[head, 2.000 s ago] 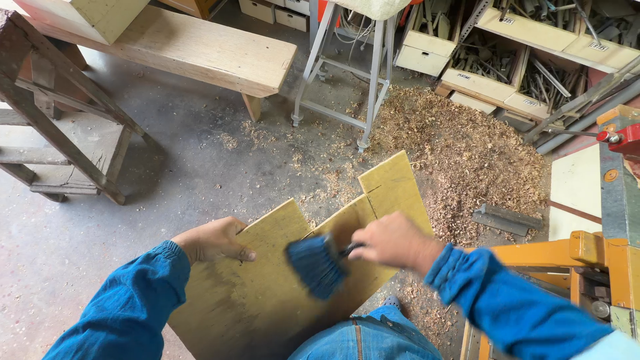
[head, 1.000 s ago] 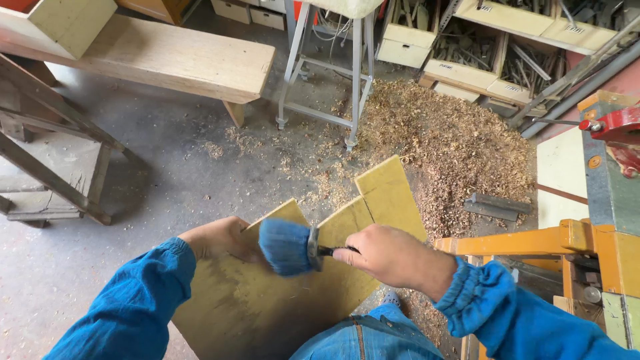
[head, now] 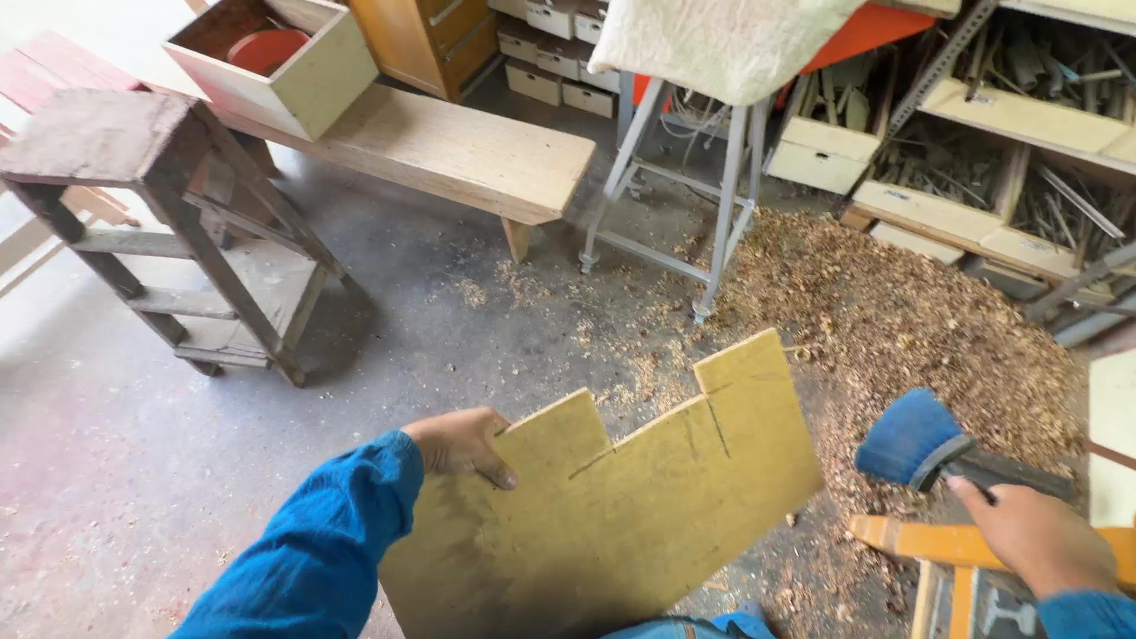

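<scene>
My left hand (head: pixel 466 445) grips the upper left edge of a yellowish wooden board (head: pixel 639 497), its thumb on the near face. The board is tilted in front of my legs, has a stepped, notched upper edge and bears dark pencil-like lines and grey smudges. At the right, my right hand (head: pixel 1034 531) is closed on the dark handle of a brush with blue bristles (head: pixel 910 439). The brush is apart from the board, to its right, its bristles pointing up and left. The lower end of the board is cut off by the frame.
A heap of wood shavings (head: pixel 896 328) spreads over the floor at right. Beyond the board stand a metal-legged stand (head: pixel 732 204), a wooden bench (head: pixel 461 155) with a box (head: pixel 319 75), and a wooden step stool (head: pixel 213 240). An orange frame (head: pixel 932 541) is near my right hand.
My right hand has moved the brush off the board and out to the right. My left hand still holds the board. The view has shifted, showing more of the step stool and box.
</scene>
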